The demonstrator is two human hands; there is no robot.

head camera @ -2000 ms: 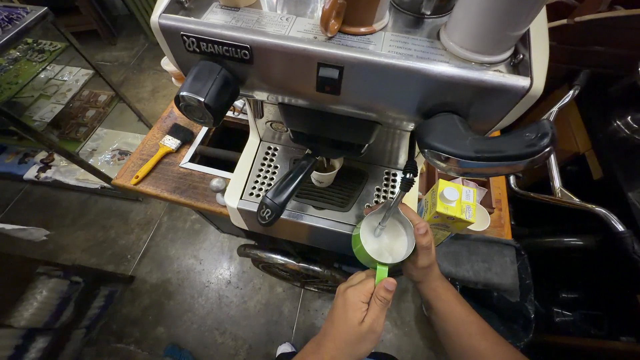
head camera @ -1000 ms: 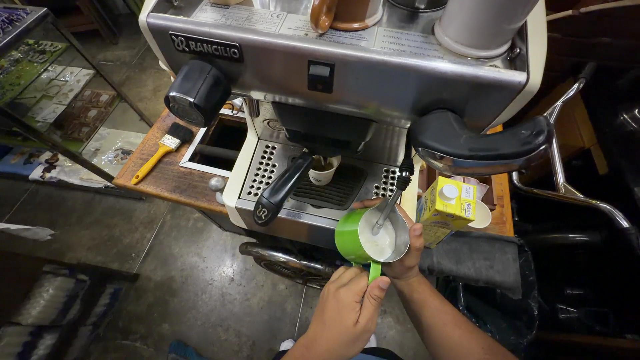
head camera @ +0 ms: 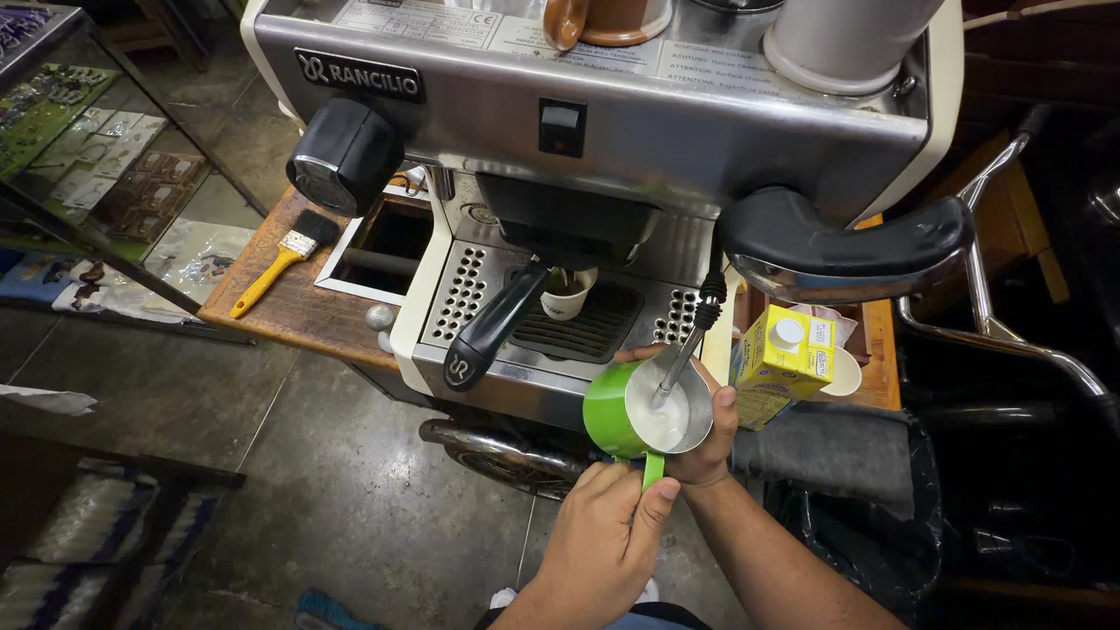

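A green milk pitcher [head camera: 610, 411] with a steel inside holds white milk [head camera: 658, 420]. The steam wand [head camera: 687, 359] of the espresso machine [head camera: 490, 114] reaches into it, its tip hidden in the milk. My left hand [head camera: 612, 516] grips the pitcher's green handle. Against the far and right side of the pitcher rests my right hand [head camera: 719, 437], partly hidden behind it. A small paper cup [head camera: 564, 302] stands on the drip tray [head camera: 604, 328] below the portafilter [head camera: 499, 324], with dark coffee streams above it.
A yellow carton [head camera: 787, 354] stands just right of the pitcher, beside another cup [head camera: 844, 374]. A yellow-handled brush [head camera: 284, 262] lies on the wooden counter [head camera: 341, 324] at left. The steam knob [head camera: 346, 157] and a large black handle [head camera: 849, 236] jut from the machine. A grey cloth [head camera: 831, 451] hangs at right.
The pitcher has tilted, so more of its green side shows than two seconds ago. Both hands have kept hold of it, and the wand has stayed in the milk.
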